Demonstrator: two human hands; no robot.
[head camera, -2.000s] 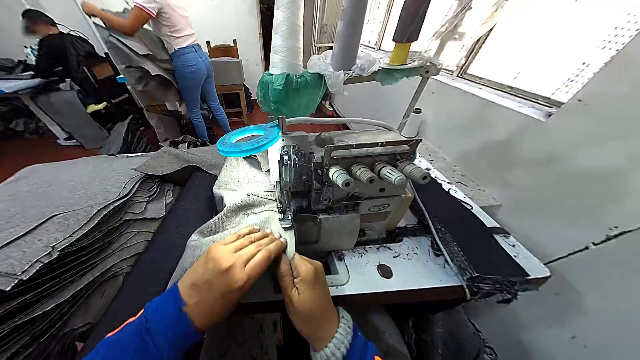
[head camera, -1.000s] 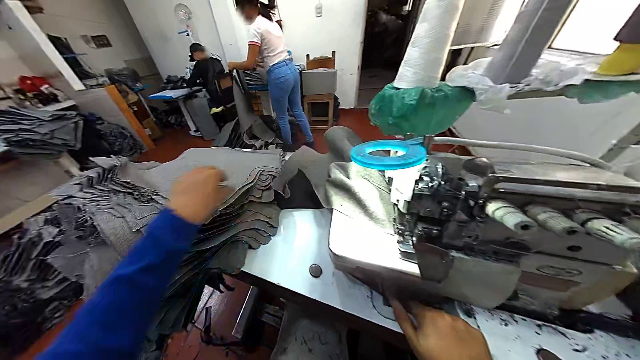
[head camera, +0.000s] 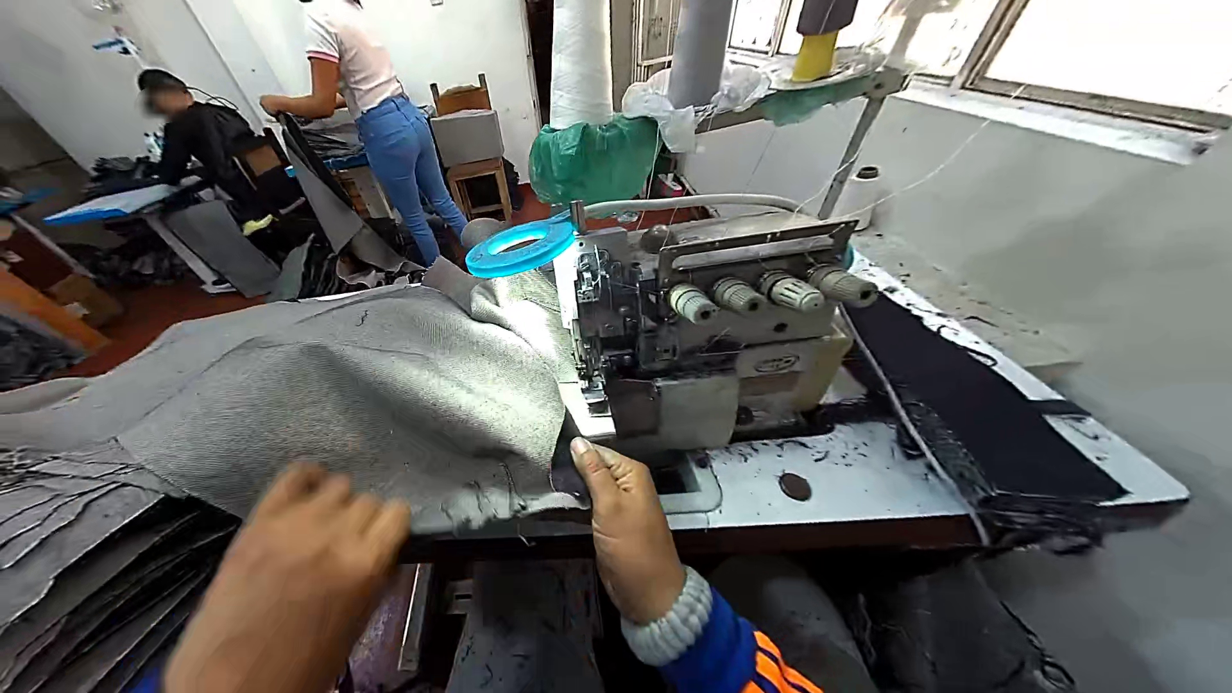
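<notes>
A large grey fabric panel (head camera: 356, 395) lies across the left of the table and reaches the needle area of an overlock sewing machine (head camera: 712, 337). My right hand (head camera: 630, 520) pinches the panel's corner, with a dark piece of cloth (head camera: 568, 462) beside it, just in front of the presser foot (head camera: 594, 395). My left hand (head camera: 308, 558), blurred, is over the front edge of the panel; its fingers are curled, and whether they grip the fabric cannot be told. A blue ring-shaped item (head camera: 520, 247) sits at the machine's upper left.
Stacked grey fabric pieces (head camera: 77, 577) lie at the lower left. Dark cut pieces (head camera: 991, 404) are piled right of the machine. Thread cones (head camera: 581, 67) stand above it on a rack. Two people are behind: one standing (head camera: 385, 106), one seated (head camera: 207, 144).
A grey panel now covers the stack at left, where my left hand was reaching a second ago. My right hand now holds fabric by the presser foot. The view has swung.
</notes>
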